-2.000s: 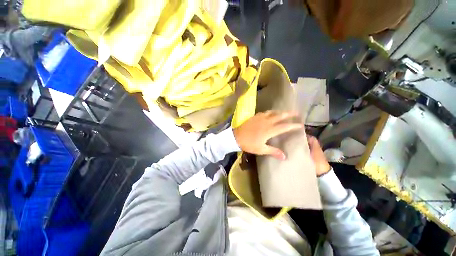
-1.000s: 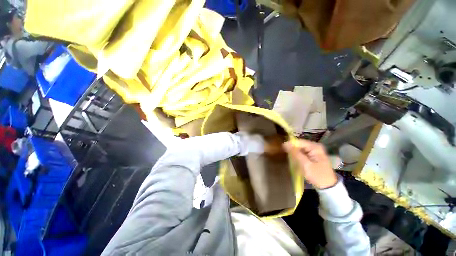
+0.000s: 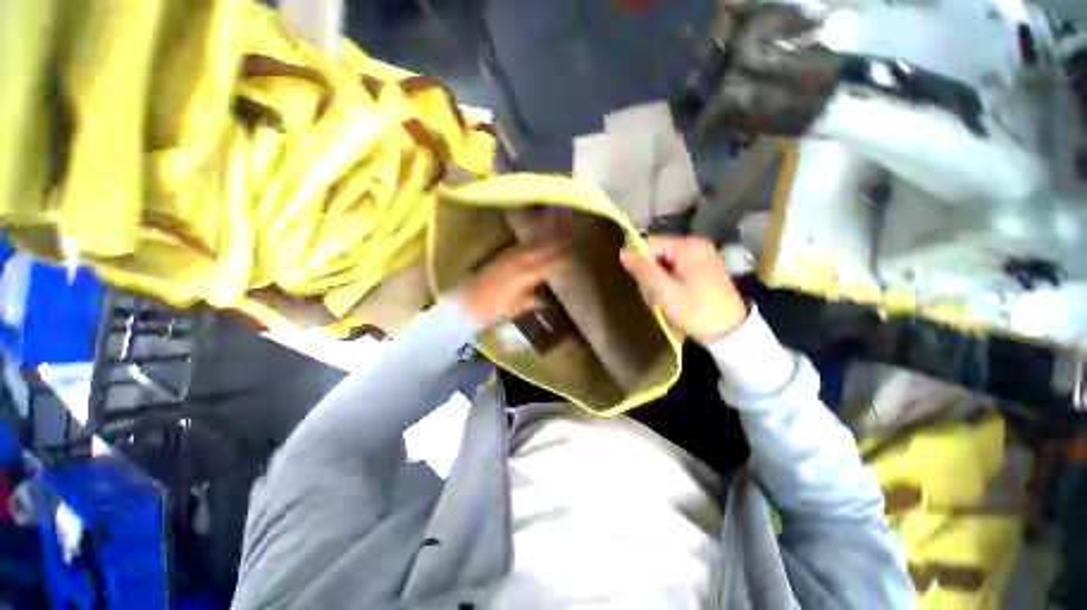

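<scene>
An open yellow bag (image 3: 551, 185) is held over my lap, its mouth facing up and its grey-beige inside showing. A flat grey-beige board (image 3: 608, 319) lies inside it. My left hand (image 3: 521, 284) reaches into the bag's mouth; it is blurred and its fingertips are partly hidden, so I cannot tell whether it grips anything. My right hand (image 3: 689, 286) pinches the bag's yellow rim on the right side, with the thumb and fingers closed on it.
A large crumpled yellow pile (image 3: 298, 191) lies at upper left. Loose grey-beige boards (image 3: 638, 161) lie beyond the bag. The white sewing machine (image 3: 930, 149) and its yellow-crusted table edge stand at right. Yellow bags with brown bands (image 3: 954, 500) are lower right. Blue bins (image 3: 101, 524) are at left.
The board, earlier outside over the bag, is now inside it. The view has turned right, and the set-aside bags now show. My right hand has stayed on the rim since a second ago.
</scene>
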